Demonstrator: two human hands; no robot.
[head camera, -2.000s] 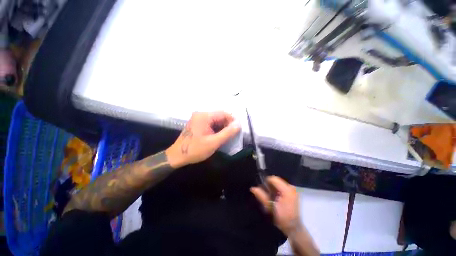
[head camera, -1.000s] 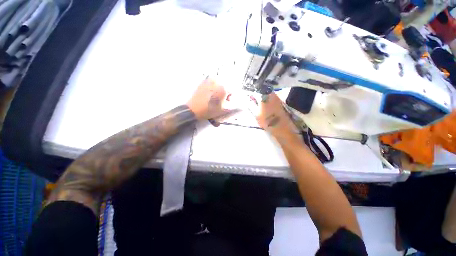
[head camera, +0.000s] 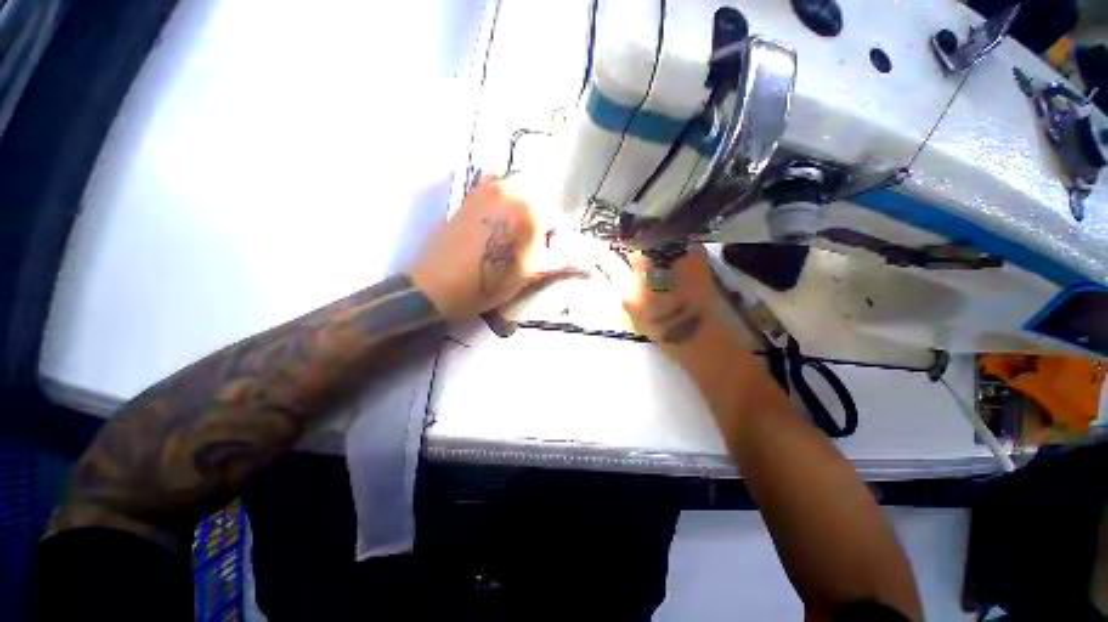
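A pale grey fabric strip (head camera: 391, 468) runs from under my left hand and hangs over the table's front edge. My left hand (head camera: 492, 249) lies at the left of the needle area, fingertips in the bright glare. My right hand (head camera: 668, 292) is at the right of the needle, its fingers partly hidden under the sewing machine head (head camera: 680, 122). Glare hides the fabric at the fingertips, so I cannot tell what either hand grips. Scissors with black loop handles (head camera: 824, 391) lie right of my right wrist, partly hidden by the forearm.
A dark flat object (head camera: 768, 264) lies behind my right hand. Orange fabric (head camera: 1055, 391) is at the right. A small tan tab (head camera: 498, 323) sits at the left bed corner. A blue basket (head camera: 222, 565) is below the table. Another person's dark clothing (head camera: 1045, 522) shows at lower right.
The view has moved closer to the machine. Both hands remain beside the needle. Earlier, the scissors were in my right hand over my lap; now they lie on the table.
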